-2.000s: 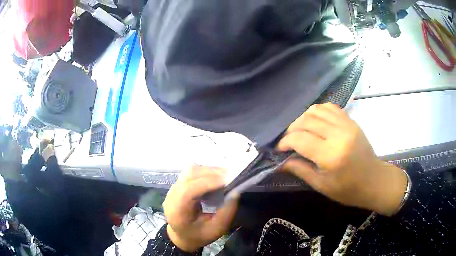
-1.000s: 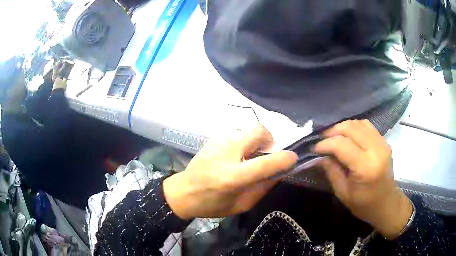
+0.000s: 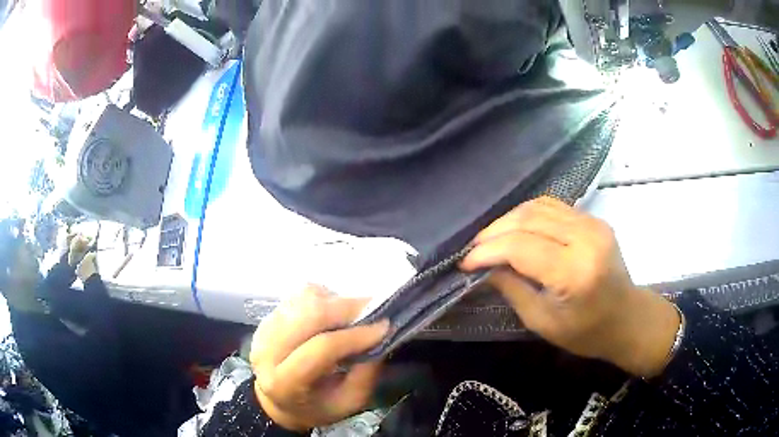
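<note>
The charcoal-grey jacket shell (image 3: 384, 111) lies heaped on the white table, left of the needle area (image 3: 617, 77). A finely ridged dark rib trim (image 3: 581, 166) runs from the needle area down to my right hand. My right hand (image 3: 568, 277) pinches the folded dark edge of the cloth at the table's front edge. My left hand (image 3: 316, 358) holds the other end of this folded edge, lower left, between thumb and fingers. The strip is stretched slantwise between both hands. Some of my left fingertips are hidden behind the cloth.
Red-handled scissors (image 3: 747, 90) lie right of the needle. A grey box with a round grille (image 3: 120, 166) and a blue cord (image 3: 199, 247) are at left. White quilted cloth (image 3: 224, 386) hangs below the table. Another person's hands (image 3: 81, 254) show at far left.
The view has swung back left after turning right. My left hand has moved from over the folded edge to its lower left end, and more of the dark fold shows between the hands.
</note>
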